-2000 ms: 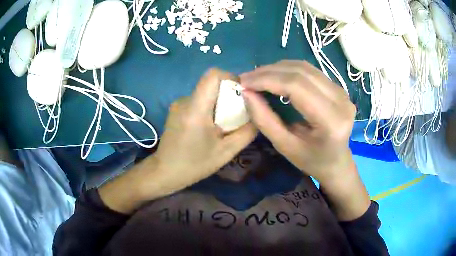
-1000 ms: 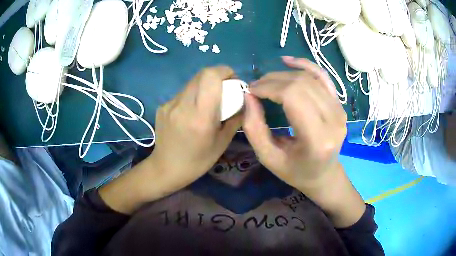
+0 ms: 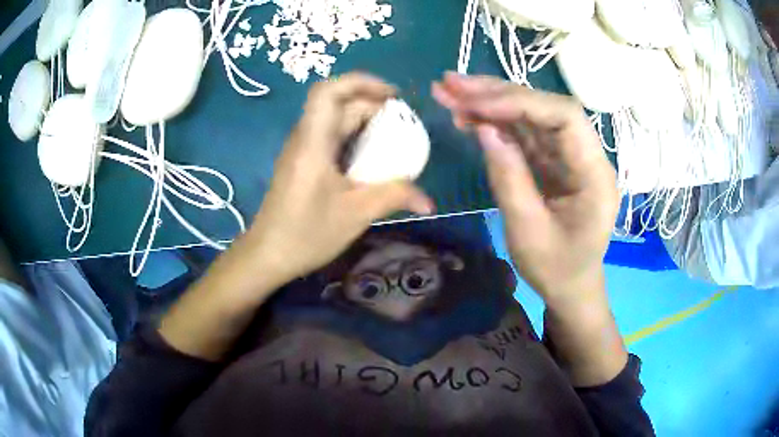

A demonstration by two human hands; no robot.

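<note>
A cream oval device (image 3: 391, 147) is in my left hand (image 3: 320, 183), between the curled fingers above and the thumb below. Small dark marks show at its upper end, too blurred to make out. My right hand (image 3: 547, 171) is to the right of the device, apart from it, with fingers spread from the thumb and nothing visible in them. A pile of small white pieces (image 3: 312, 34) lies on the dark green bench (image 3: 265, 128) beyond my hands.
Cream devices (image 3: 162, 67) with looped cords (image 3: 184, 179) lie at the left. More devices (image 3: 611, 77) are piled at the right, their cords hanging over the bench edge. Light blue clothing of people shows at the lower left (image 3: 47, 341) and far right.
My right hand has come away from the device and opened. My left hand has moved slightly up with the device, which shows more of its face. The camera view has shifted a little.
</note>
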